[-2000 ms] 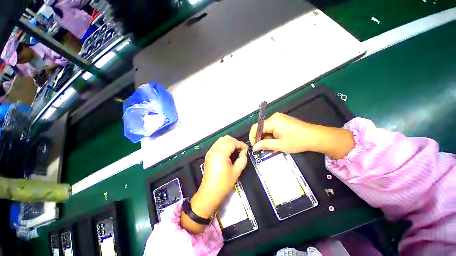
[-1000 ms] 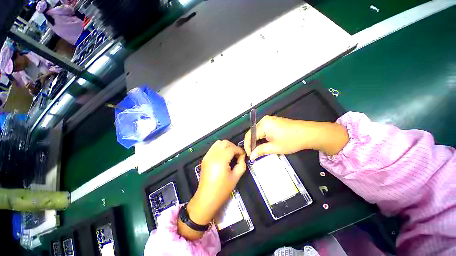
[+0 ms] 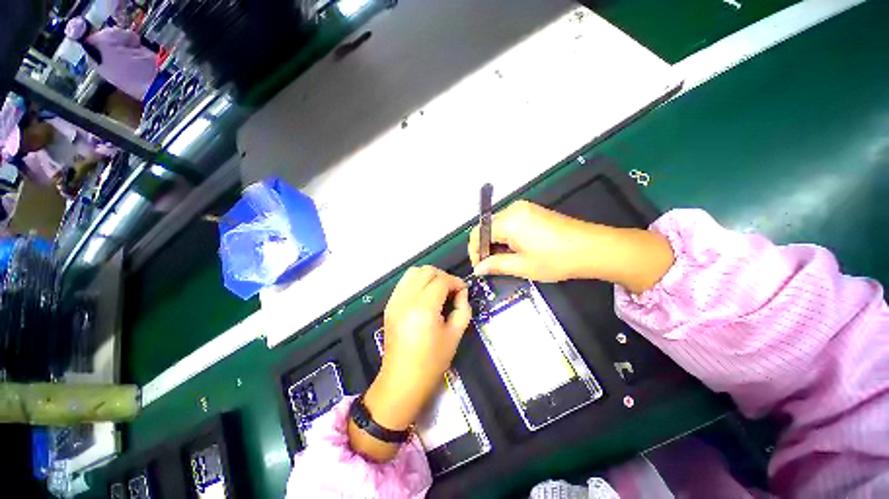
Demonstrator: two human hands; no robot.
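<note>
A phone housing (image 3: 531,353) with a large white rectangle lies in a pocket of the black tray (image 3: 638,322). My right hand (image 3: 531,244) holds dark tweezers (image 3: 485,219) like a pen above its camera end. My left hand (image 3: 421,317) is bent at the left edge of that camera end, thumb and finger close together; whether they hold a small part is hidden. A second phone housing (image 3: 456,429) lies partly under my left hand and wrist. A third phone housing (image 3: 317,390) lies at the tray's left end.
A blue bin (image 3: 307,219) with a clear plastic bag (image 3: 263,249) stands on the pale board (image 3: 439,127). Tiny rings (image 3: 638,176) lie on the green belt (image 3: 780,166). Another tray with phones (image 3: 207,468) is at lower left. A yellow-green wrapped tube (image 3: 68,402) juts in at left. People in pink are far left.
The view has shifted slightly. My right hand and the tweezers have lifted a little from the phone's camera end, which shows more than a second ago. My left hand stays beside it.
</note>
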